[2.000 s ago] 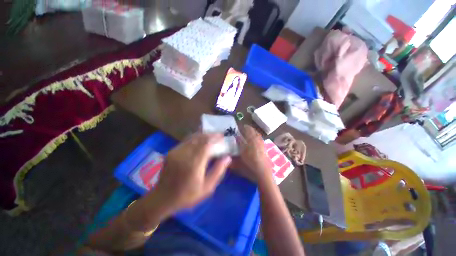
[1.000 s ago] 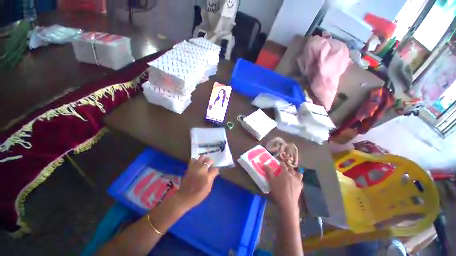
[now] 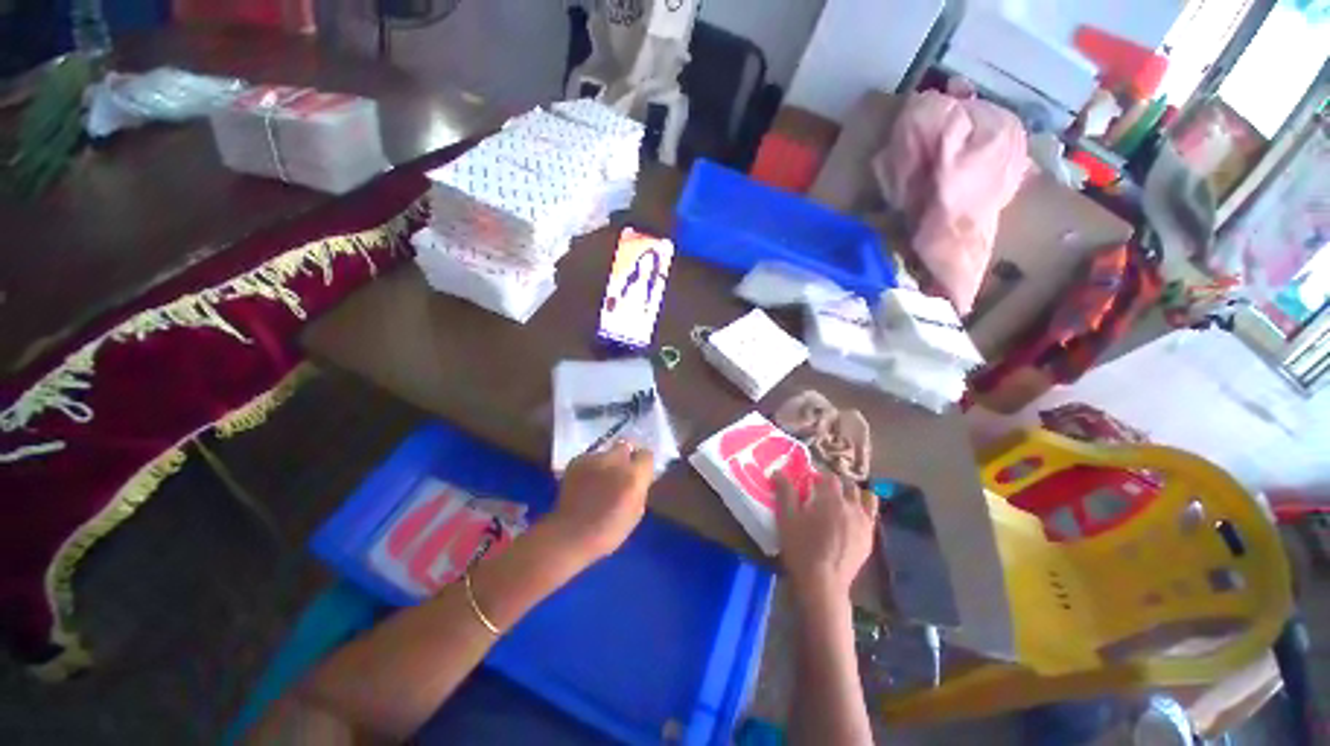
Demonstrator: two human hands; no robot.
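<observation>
My left hand (image 3: 601, 503) is at the near edge of the pile of clear plastic pouches (image 3: 598, 401) with black print, its fingertips pinched together on the pouch film. My right hand (image 3: 829, 528) rests on the near right part of the pile of red-and-white printed cards (image 3: 747, 455), fingers apart, fingertips on the top card. Filled pouches (image 3: 435, 536) with red pattern and black print lie in the left end of the near blue tray (image 3: 620, 627). My left forearm crosses over this tray and hides part of it.
Behind the pouches are a lit smartphone (image 3: 636, 292), tall white stacks (image 3: 511, 190), a small white stack (image 3: 756, 353) and a far blue tray (image 3: 773, 226). A beige coiled bundle (image 3: 829, 430) and dark phone (image 3: 916, 536) lie right. A yellow chair (image 3: 1123, 568) stands beside the table.
The hands have parted from the pouch held between them; my right hand moved right onto the cards. A filled pouch in the tray now shows black print. Lately my left hand shifted slightly right.
</observation>
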